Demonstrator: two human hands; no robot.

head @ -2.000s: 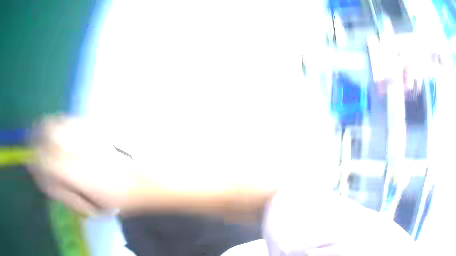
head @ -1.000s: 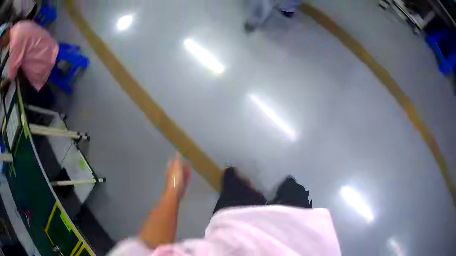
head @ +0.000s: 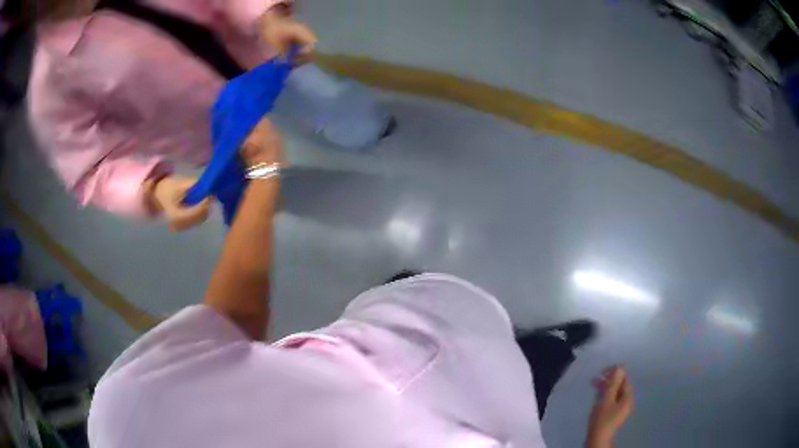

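A bright blue cloth [head: 238, 114] is stretched between the two hands of a person in a pink top, upper left. My left hand [head: 261, 144], with a bracelet at the wrist, reaches up to the cloth's near side and touches or overlaps it. Its fingers are blurred and partly hidden, so its grip cannot be told. My right hand [head: 616, 391] hangs low at the right over the floor, far from the cloth, loosely curled with fingers partly apart and nothing seen in it.
The person in pink [head: 101, 105] stands close at the upper left with a dark strap. Grey shiny floor [head: 491, 210] with a brown-yellow line [head: 561, 121] lies ahead. Blue stools [head: 60, 317] and another pink garment are at the left edge. Dark equipment is at the upper right.
The person in pink with the blue cloth now shows close at the upper left. My left hand has reached up to the cloth. My right hand has come into view; the bench has left it.
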